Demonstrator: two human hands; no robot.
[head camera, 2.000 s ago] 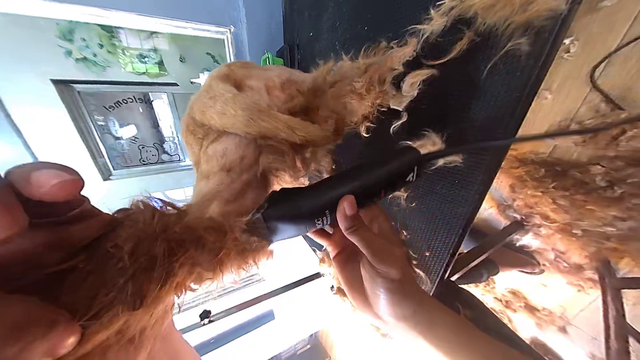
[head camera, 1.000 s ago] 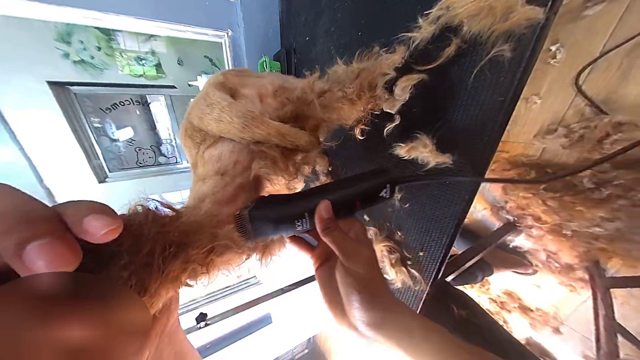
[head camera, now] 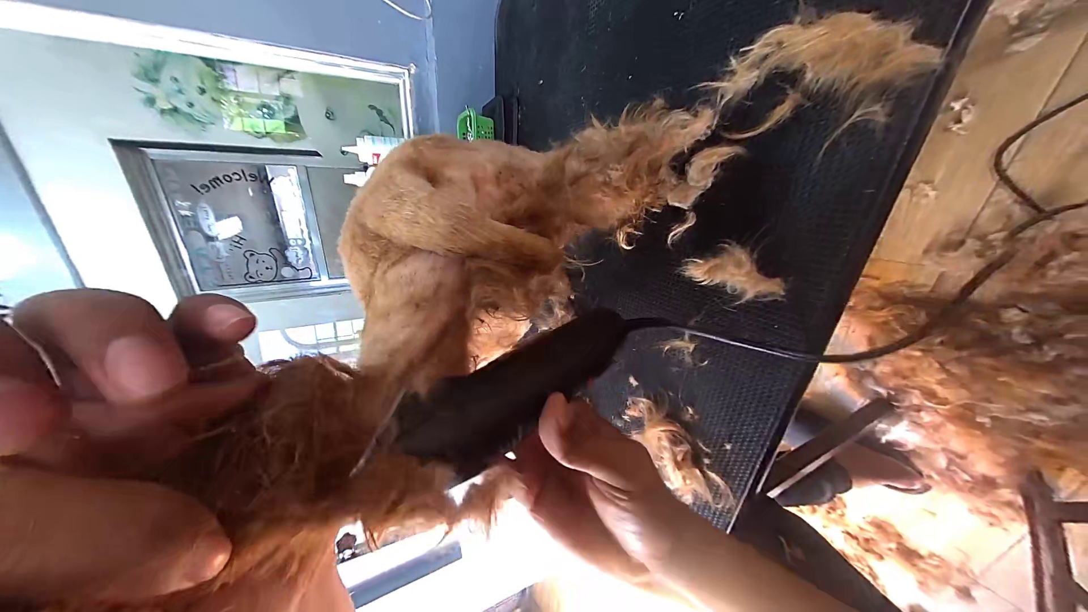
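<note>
A dog with curly reddish-brown fur (head camera: pixel 425 212) stands on a black textured table; its body is clipped short, while its legs carry longer fur. My left hand (head camera: pixel 127 433), large at the left edge, is closed around a shaggy leg (head camera: pixel 289 442), with fingers above and thumb below. My right hand (head camera: pixel 595 484) holds a black corded hair clipper (head camera: pixel 518 382), thumb on its near side. The clipper's head lies against the fur of the held leg, close to my left hand; its blade edge is blurred. A cord (head camera: pixel 731 340) runs from its rear end to the right.
Cut fur tufts (head camera: pixel 735 270) lie on the black tabletop (head camera: pixel 765 204). A green basket (head camera: pixel 474 125) and white bottles (head camera: pixel 370 151) are behind the dog. More cut fur (head camera: pixel 977 365) covers the wooden floor, near a dark metal frame (head camera: pixel 833 446). A foot shows under the table.
The clipper has tilted, its rear end now higher, and its head has shifted on the leg's fur. My left hand still grips the leg.
</note>
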